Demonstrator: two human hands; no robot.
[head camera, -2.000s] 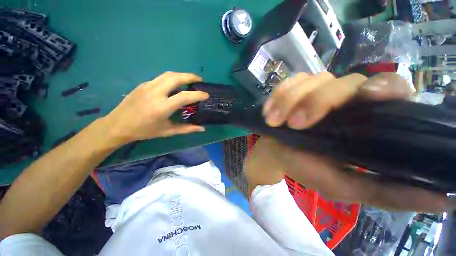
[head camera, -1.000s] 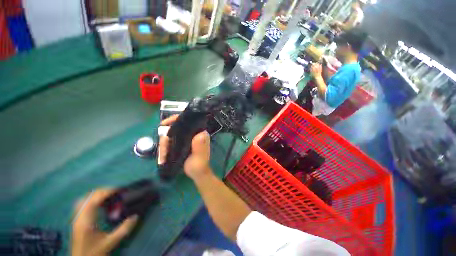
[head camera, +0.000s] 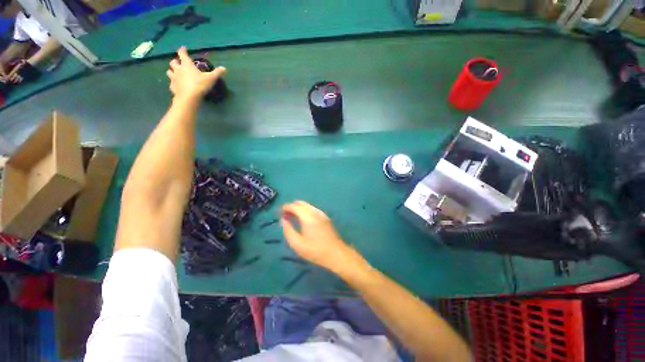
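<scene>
My left hand is stretched out over the conveyor at the upper left, around the top of a black speaker housing that it partly hides. My right hand is over the bench, beside the pile of black control panels; its fingers are curled and whether they hold anything cannot be told. A black speaker housing and a red one stand on the conveyor, wires at their open tops. The black electric screwdriver lies at the right, by the screw feeder.
A round silver-white object lies left of the feeder. Thin black strips lie near the bench's front edge. Open cardboard boxes are at the left. A red crate is below the bench at the right. A person's arm shows at the far upper left.
The view has swung left. The screwdriver has left my right hand and lies by the feeder. My left hand has moved with the housing from the bench to the conveyor.
</scene>
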